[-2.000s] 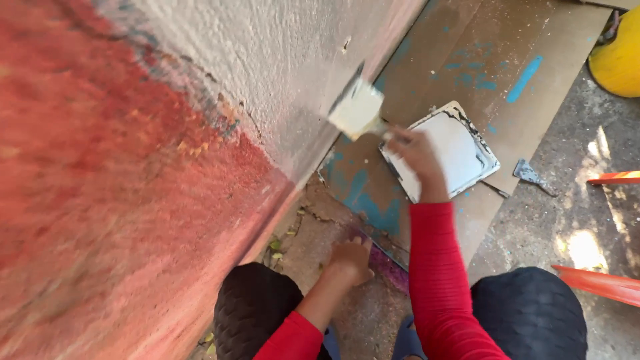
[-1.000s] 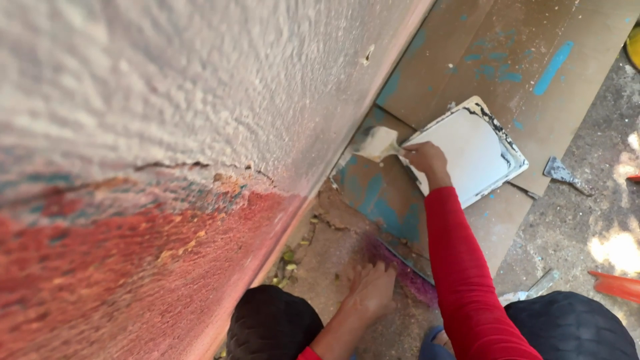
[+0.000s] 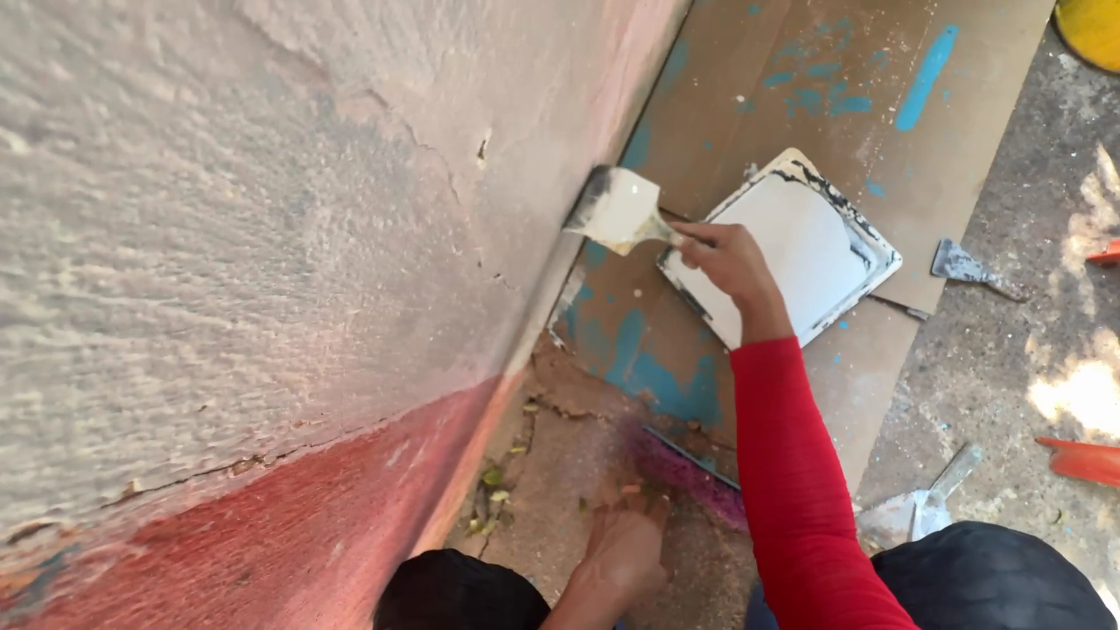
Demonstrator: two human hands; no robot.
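My right hand (image 3: 731, 267) grips the handle of a wide paintbrush (image 3: 623, 210) coated in white paint, its bristle end at the base of the wall (image 3: 350, 201). Behind that hand a square tray (image 3: 885, 273) of white paint (image 3: 801, 249) rests on brown cardboard (image 3: 735, 105). Low in the view my left hand (image 3: 626, 542), blurred, is over the ground near a purple-bristled brush or broom head (image 3: 687, 477); whether it touches anything cannot be told. The wall is pale above and red (image 3: 254, 542) below, with a crack along the boundary.
A scraper (image 3: 971, 267) lies at the cardboard's right edge, and another flat-bladed tool (image 3: 932, 499) lies by my right knee. Orange-red objects (image 3: 1085, 459) are at the right edge, and a yellow container (image 3: 1094, 31) stands at the upper right. Small leaves (image 3: 492, 477) lie beside the wall.
The view has shifted, bringing more of the pale wall into sight. The white-coated brush stays in my right hand near the wall's base. My left hand remains low near the purple bristles.
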